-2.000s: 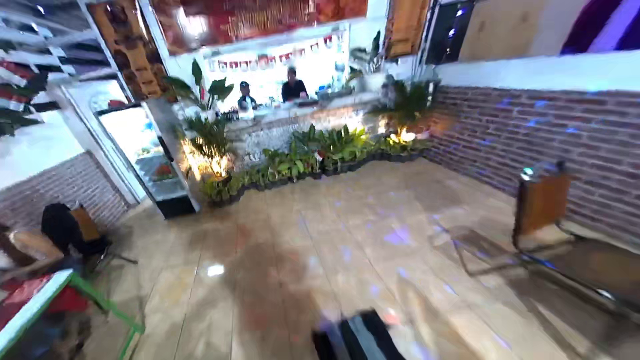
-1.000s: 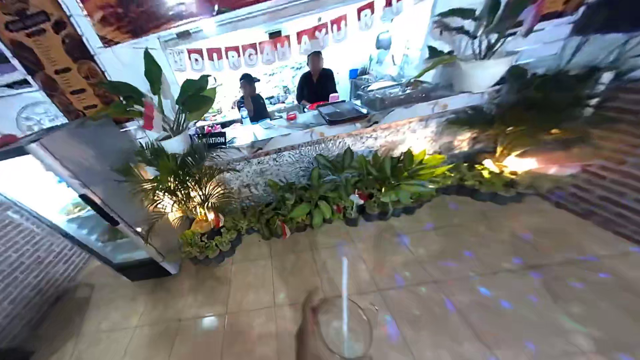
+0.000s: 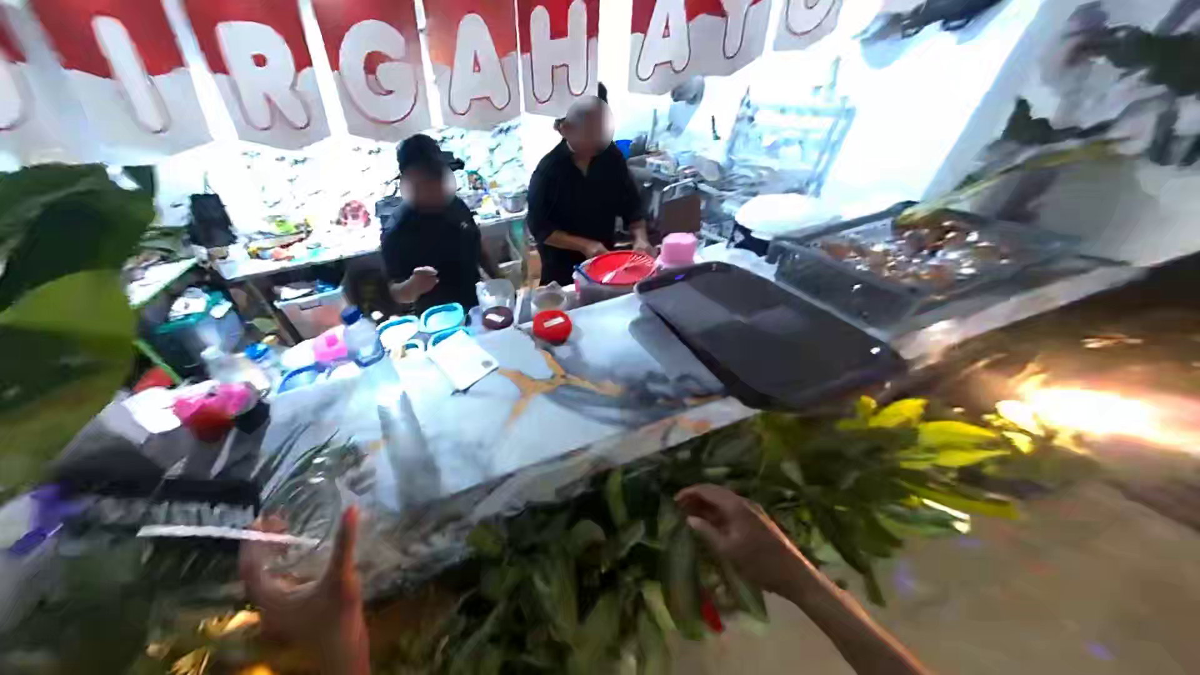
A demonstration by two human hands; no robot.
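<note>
My left hand (image 3: 305,595) is at the lower left, blurred, with its thumb raised. Its fingers are around a clear drinking glass (image 3: 314,492), and a white straw (image 3: 225,535) sticks out toward the left. The glass is at the near edge of a marble-look counter (image 3: 487,431). My right hand (image 3: 736,534) hangs in front of green leafy plants (image 3: 581,562), its fingers loosely bent and nothing visible in it. A dark tray (image 3: 769,328) lies on the counter beyond this hand, overhanging the near edge.
Two people in black (image 3: 431,234) stand behind the counter. On it are a red bowl with a whisk (image 3: 619,267), a red-lidded container (image 3: 552,326), a water bottle (image 3: 361,337) and a clear display case (image 3: 919,262). A dark sign (image 3: 169,506) and large leaves (image 3: 66,309) are at left.
The view has moved much closer to the counter. The glass and straw, upright one second ago, are now at the lower left, with the straw nearly level. My right hand has come into view.
</note>
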